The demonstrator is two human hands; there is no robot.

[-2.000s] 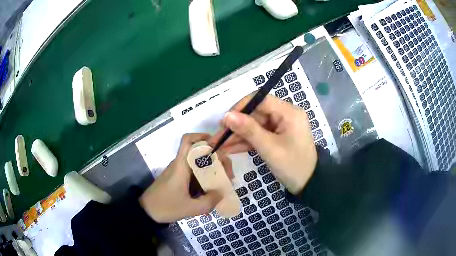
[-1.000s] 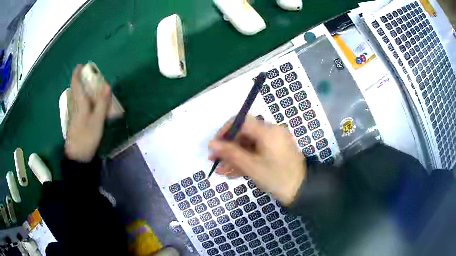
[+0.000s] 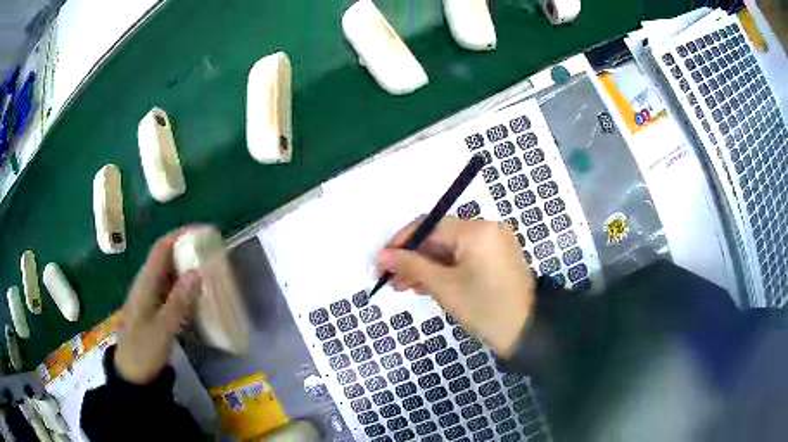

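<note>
My left hand is left of the label sheet and holds a cream plastic housing between thumb and fingers; the housing is blurred and upright in the picture. My right hand holds black tweezers like a pen over the label sheet. The tweezers' tip is at the upper edge of the lower block of black labels. Whether the tip touches a label is too small to tell. The sheet has a blank white part at its upper left and rows of labels at the right and below.
Several cream housings lie on the green conveyor belt beyond the bench. A stack of label sheets is at the right. A yellow packet and part of another housing lie at the bottom, on the grey surface.
My left hand has come back from over the belt to the bench side with a housing in it. The tweezers' tip stays at the sheet's labels. The housings on the belt have shifted in view.
</note>
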